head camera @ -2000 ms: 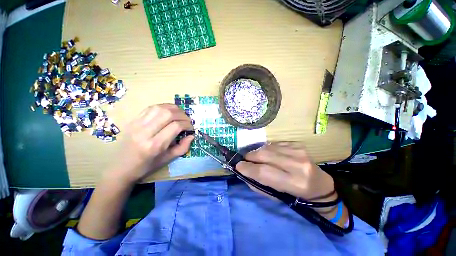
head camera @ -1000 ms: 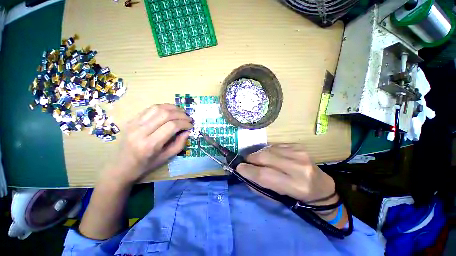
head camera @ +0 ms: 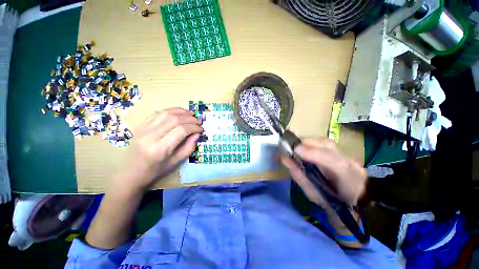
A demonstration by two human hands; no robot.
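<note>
The green PCB panel (head camera: 226, 149) lies on a pale sheet (head camera: 210, 173) close to my body, with black parts along its left side. My left hand (head camera: 167, 141) rests at the panel's left edge, fingertips together at the black parts; whether it grips one is hidden. My right hand (head camera: 328, 169) holds the soldering iron (head camera: 289, 141), slightly blurred. The iron's tip is inside the round brown tip cleaner pot (head camera: 286, 100), over the silvery shavings.
A pile of small components (head camera: 86, 94) lies at the left. A spare PCB panel (head camera: 197, 31) lies at the back. At the right are the solder feeder (head camera: 367, 79), solder reel (head camera: 444, 30) and yellow-green strip (head camera: 335, 118). A black fan (head camera: 333, 13) stands behind.
My right hand has moved the iron from the panel up and right into the pot. My left hand has stayed at the panel's left edge. The view has shifted slightly.
</note>
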